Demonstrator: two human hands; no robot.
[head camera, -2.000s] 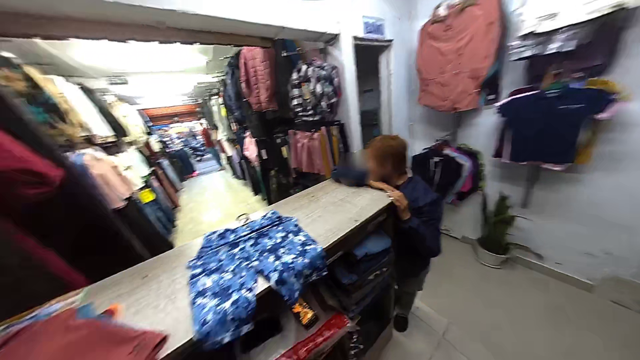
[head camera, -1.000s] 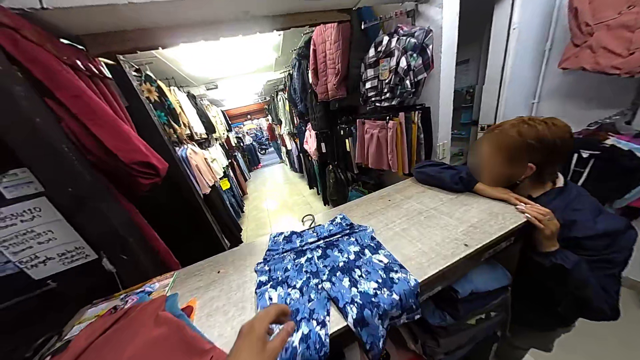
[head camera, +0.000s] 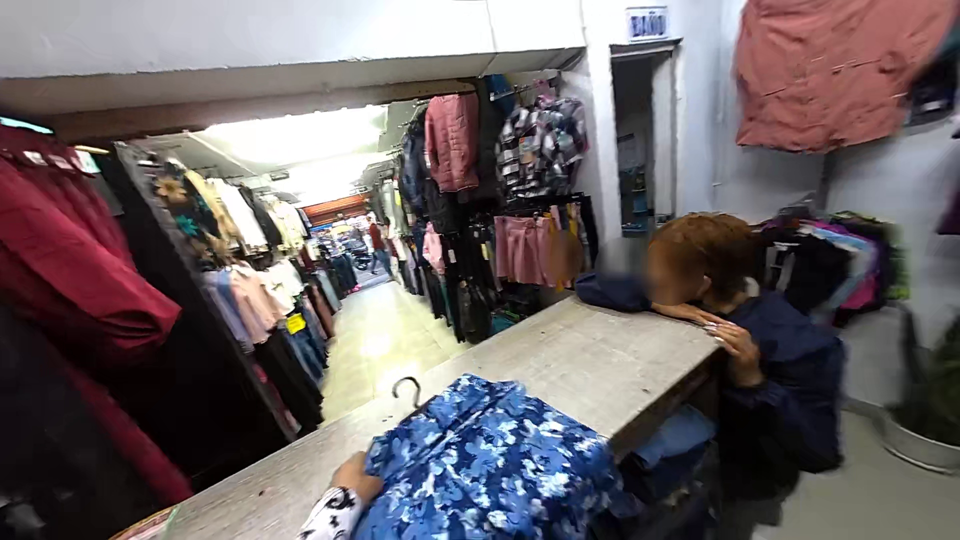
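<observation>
A blue floral garment (head camera: 495, 457) on a hanger (head camera: 407, 391) lies across the grey wooden counter (head camera: 570, 352), its lower part running off the bottom of the view. My left hand (head camera: 358, 478), in a white sleeve with a black pattern, rests at the garment's left edge near its top; its fingers are partly hidden, so a grip on the cloth cannot be made out. The hanger's dark hook points up toward the far edge of the counter. My right hand is not in view.
Another person (head camera: 780, 360) in dark blue leans on the counter's right end. Folded clothes (head camera: 675, 435) fill shelves beneath. Red garments (head camera: 67, 247) hang at left, and clothing racks line the aisle beyond. A potted plant (head camera: 926, 442) stands on the floor at right.
A hand that was over the garment's lower part a second ago is not seen there now. My left hand now shows at the garment's left edge. The view has swung about.
</observation>
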